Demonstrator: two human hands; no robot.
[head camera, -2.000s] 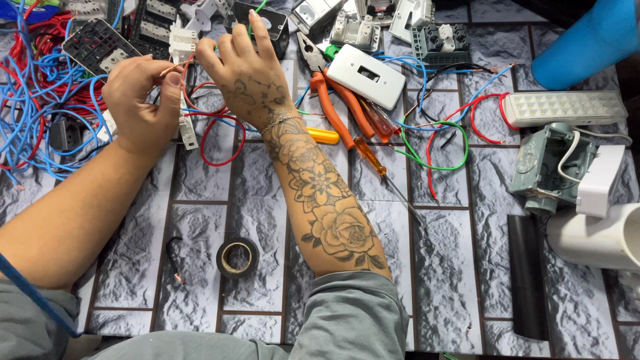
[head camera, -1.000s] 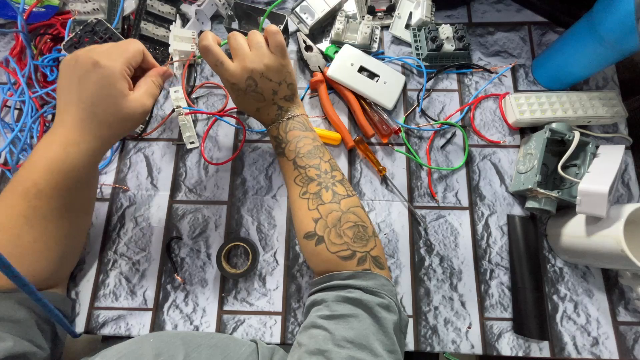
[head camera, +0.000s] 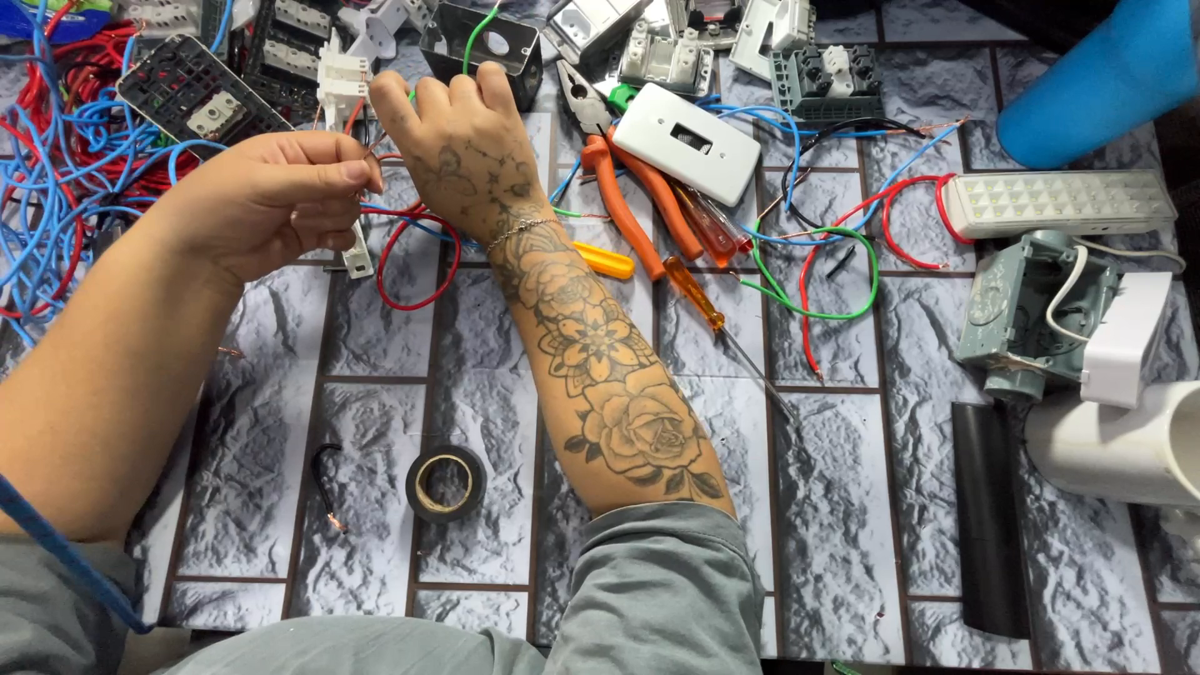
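My left hand (head camera: 281, 197) pinches a thin wire end between thumb and index finger, beside a white plastic lamp-holder or socket part (head camera: 343, 82). My right hand (head camera: 459, 141), palm down with fingers curled, is close against it; its fingertips are hidden, but wire emerges by them. A red wire loop (head camera: 419, 305) hangs below the hands, near a narrow white plastic strip (head camera: 357, 258). Behind my right hand stands a black electrical box (head camera: 516, 56), with a green wire (head camera: 478, 36) in front of it.
Tangled wires (head camera: 66, 169) and a black switch frame (head camera: 202, 94) lie left. Orange-handled pliers (head camera: 614, 197), a white faceplate (head camera: 689, 141) and a screwdriver (head camera: 694, 292) lie right of centre. Black tape (head camera: 445, 482) is nearer me. An LED light bar (head camera: 1059, 202), grey box (head camera: 1022, 309) and white pipe (head camera: 1116, 441) stand right.
My left hand has turned since one second ago, so that its thumb and fingers now show. My right hand remains near the white part, its fingers more curled than two seconds ago.
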